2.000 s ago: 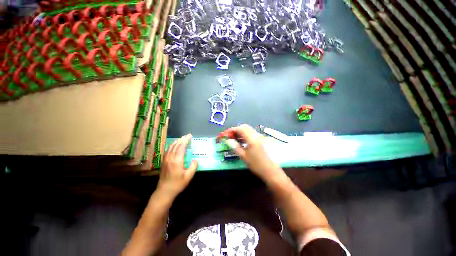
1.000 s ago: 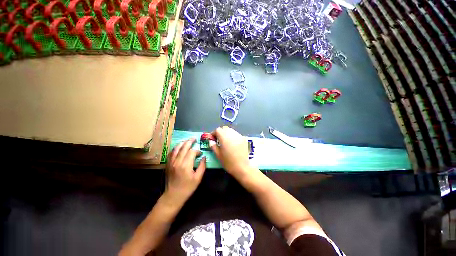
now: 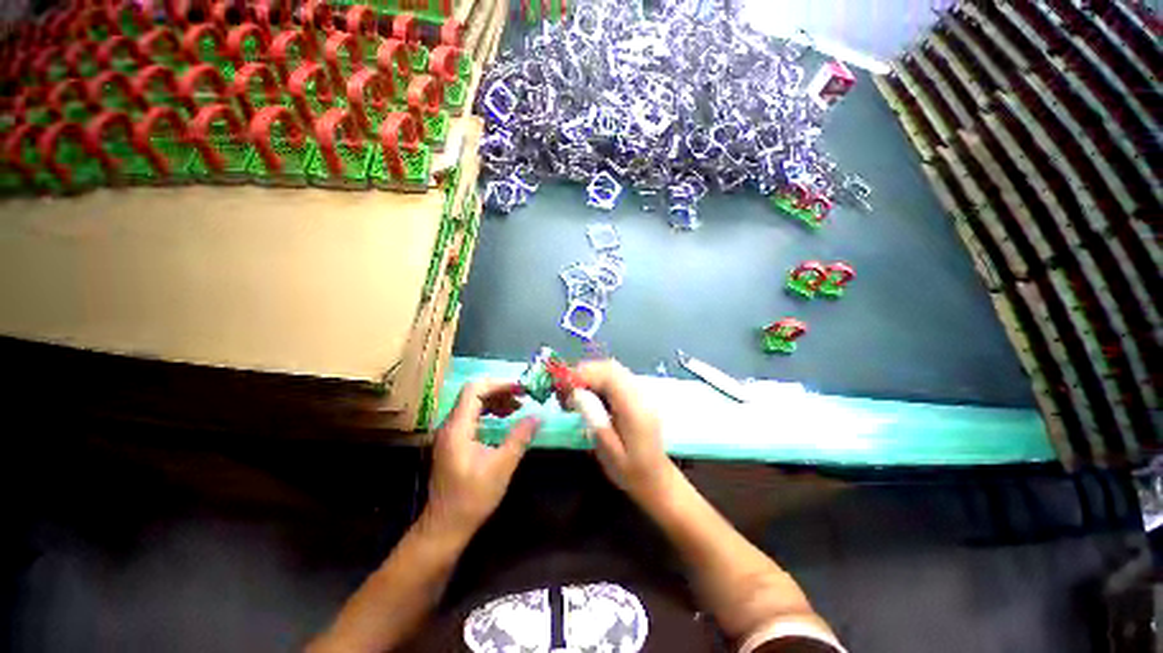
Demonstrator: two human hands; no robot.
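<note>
A green board with a red loop (image 3: 541, 376) is held tilted above the bench's light green front edge. My right hand (image 3: 615, 427) grips it at the red loop, with a white cover on a fingertip. My left hand (image 3: 478, 447) is at its left side, with fingers curled near something small and reddish; whether they grip it is unclear. Several loose clear square frames (image 3: 583, 319) lie behind my hands. Other green boards with red loops lie on the mat at right, one nearest (image 3: 783, 336) and a pair farther back (image 3: 820, 279).
A large heap of clear frames (image 3: 650, 102) covers the far mat, with a red and white box (image 3: 832, 83) beside it. Cardboard sheets (image 3: 230, 274) with rows of boards stand at left, and a layered stack (image 3: 1020, 217) at right. A slim pale tool (image 3: 712, 378) lies near the edge.
The board with its red loop has been raised and tilted between my hands. The black block seen earlier by my right hand no longer shows. The camera view has shifted slightly.
</note>
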